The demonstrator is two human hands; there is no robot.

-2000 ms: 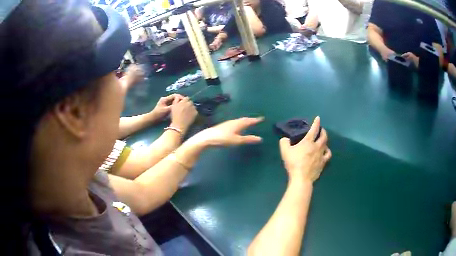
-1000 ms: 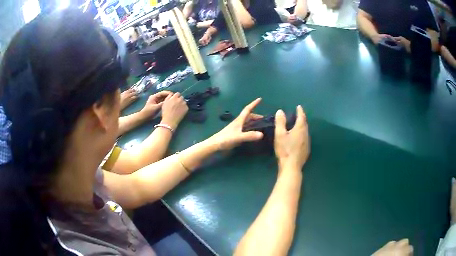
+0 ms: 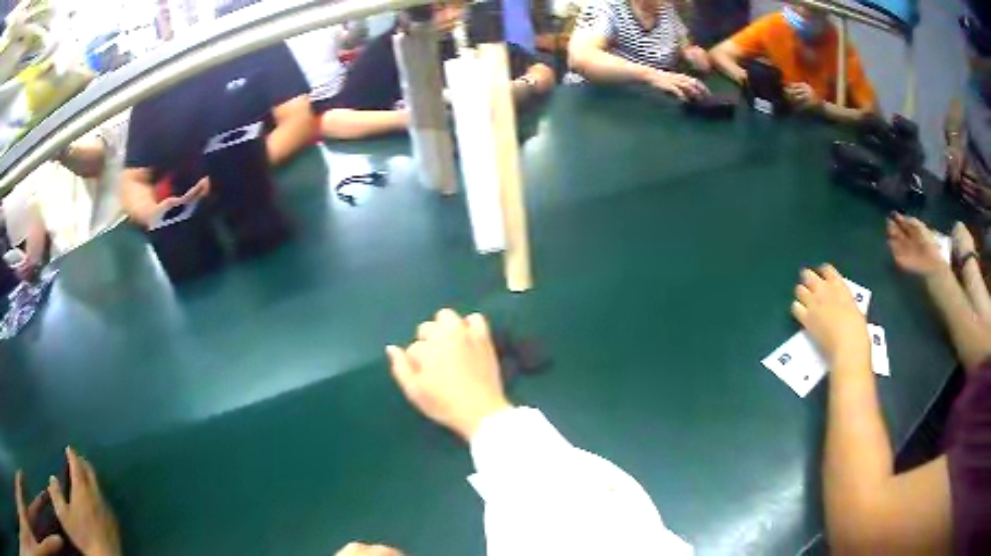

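My right hand [image 3: 448, 371], in a white sleeve, reaches over the middle of the table, palm down with its fingers bent. It is a little blurred, and what is under its fingers is hidden. Small dark pieces [image 3: 526, 354] lie close beside it on the right, too blurred to name. My left hand [image 3: 369, 551] shows only as a sliver at the bottom edge; its fingers are cut off.
Two neighbour's hands at lower left are around a dark block [image 3: 46, 521]. At right, another person's hand rests on white cards [image 3: 799, 365]. Pale uprights [image 3: 486, 163], a black cable [image 3: 361, 185], tall black boxes [image 3: 241, 190] and a dark pile [image 3: 880, 163] stand or lie farther off.
The view has swung to the right. The neighbour at left is mostly out of the picture. My white-sleeved right arm now reaches across the middle; the cards and dark pile at right have come into view.
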